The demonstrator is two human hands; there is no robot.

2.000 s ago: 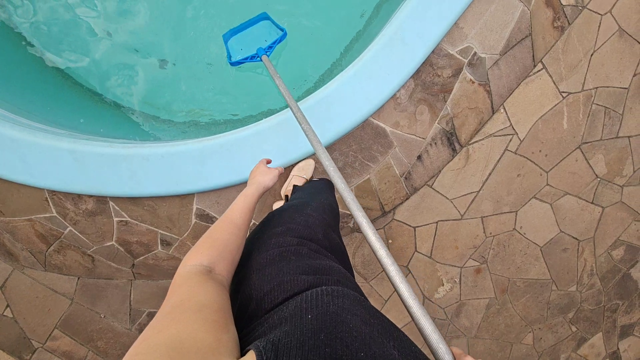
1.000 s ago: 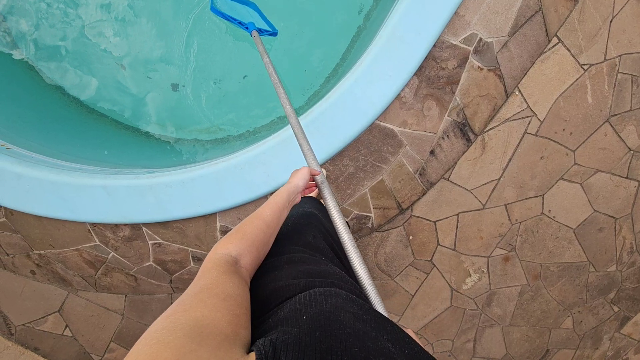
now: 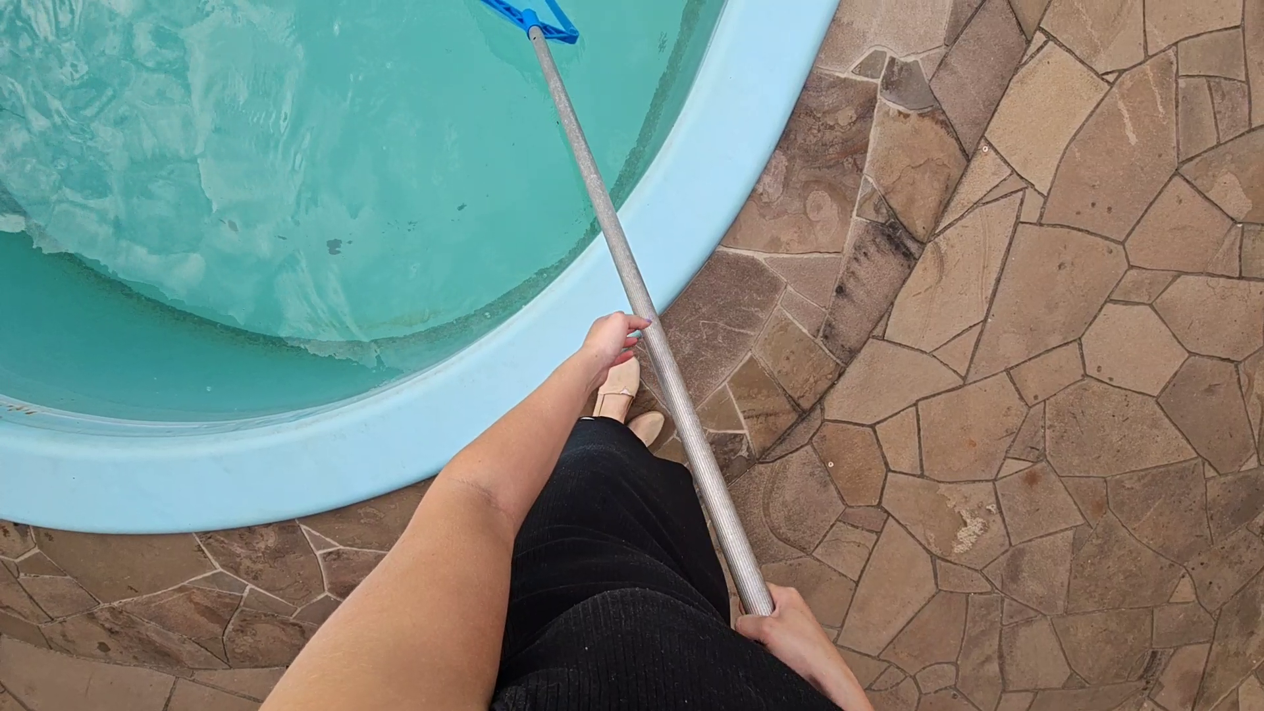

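Note:
A long ribbed metal pole (image 3: pixel 681 405) runs from my right hand up across the pool rim. Its far end joins a blue pool skimmer frame (image 3: pixel 538 18) over the water, partly cut off by the top edge of the view. My right hand (image 3: pixel 785 627) is closed round the pole's near end, beside my hip. Farther up the pole, my left hand (image 3: pixel 614 341) is at its left side with fingers apart, the fingertips at or very near the metal and not wrapped round it.
The pool's light blue rim (image 3: pixel 474 405) curves round greenish water (image 3: pixel 395 178) with small dark specks. Irregular stone paving (image 3: pixel 1027 395) surrounds it, with a curved edge at the right. My beige shoes (image 3: pixel 619 380) stand close to the rim.
Two seconds ago my left hand was off the pole; one second ago it was on it, and now its fingers are loosened. The skimmer frame showed whole at first. The view has shifted.

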